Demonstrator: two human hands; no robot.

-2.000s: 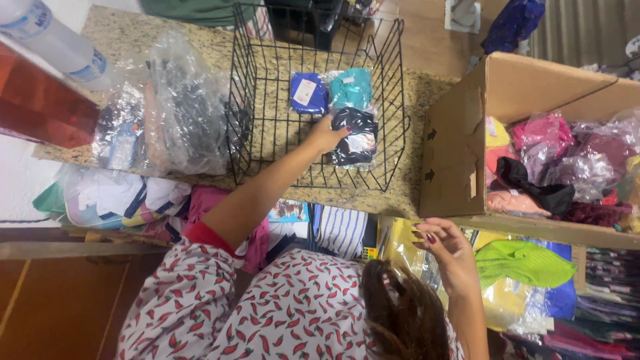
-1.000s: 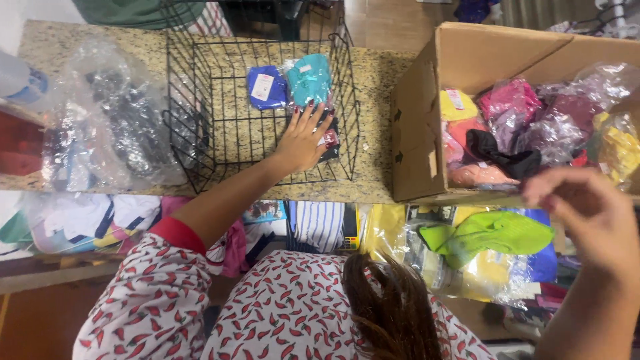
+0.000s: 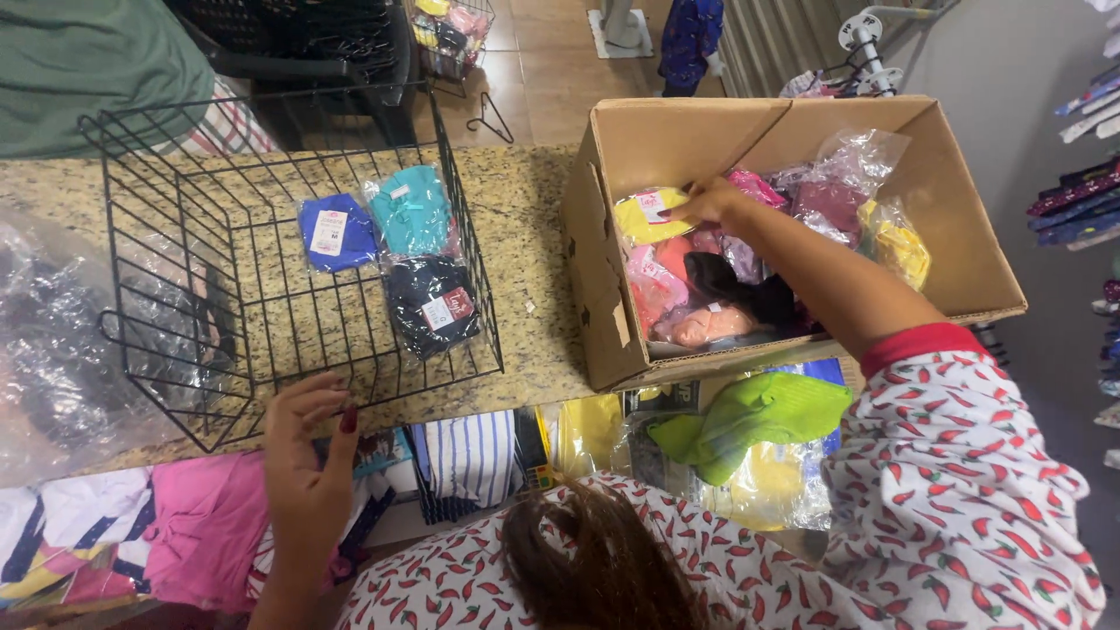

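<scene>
My right hand [image 3: 713, 203] reaches into a cardboard box [image 3: 787, 352] and its fingers touch a yellow garment in a clear bag [image 3: 652, 226]; whether they grip it is unclear. Around it lie bagged pink, wine, black and peach garments. My left hand [image 3: 311, 429], fingers apart and holding nothing, is by the near edge of a black wire basket [image 3: 302, 376]. Inside the basket are a blue bagged garment with a tag [image 3: 337, 233], a teal one [image 3: 409, 210] and a dark navy or black one [image 3: 432, 306].
Basket and box stand on a speckled stone counter [image 3: 534, 289]. Clear plastic bags [image 3: 70, 350] lie at the left. Below the counter are folded clothes, a pink garment [image 3: 206, 529] and a lime green one [image 3: 761, 416]. Across the counter stand a dark chair [image 3: 350, 66] and a person in green [image 3: 96, 79].
My left hand has left the dark bagged garment in the basket and drawn back to the near edge. My right hand has moved into the cardboard box.
</scene>
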